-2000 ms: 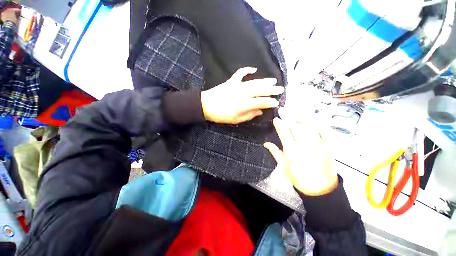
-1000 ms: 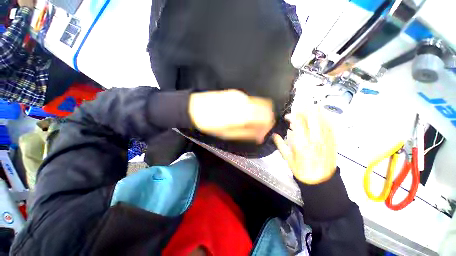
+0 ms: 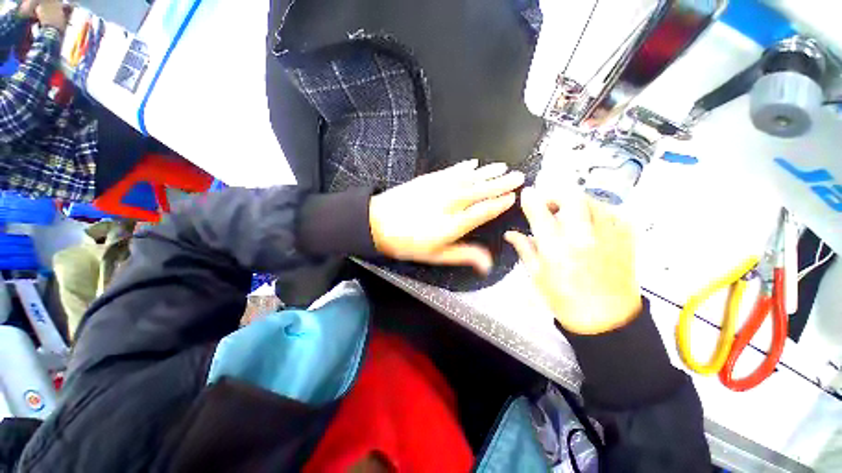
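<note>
The plain black fabric [image 3: 480, 83] lies on the white machine table, with a checked fabric panel [image 3: 369, 115] showing through a curved opening at its left. My left hand [image 3: 448, 212] lies flat on the black fabric with fingers spread, fingertips close to its right edge. My right hand [image 3: 582, 254] is spread at the fabric's right edge, palm down, partly on the table. The needle area [image 3: 577, 106] of the sewing machine is just above and right of the fabric edge. Whether the fingertips pinch the cloth cannot be seen.
Scissors with yellow and red handles [image 3: 752, 314] lie right of my right hand. The machine head with blue lettering [image 3: 803, 175] fills the upper right. The table's front edge [image 3: 471, 323] runs below my hands. Another person's checked sleeve [image 3: 42, 102] shows at far left.
The cloth has been turned and shifted; the checked panel was covered one second ago and shows again. My left hand has opened from a curled pose and lies flat. My right hand stays near the edge.
</note>
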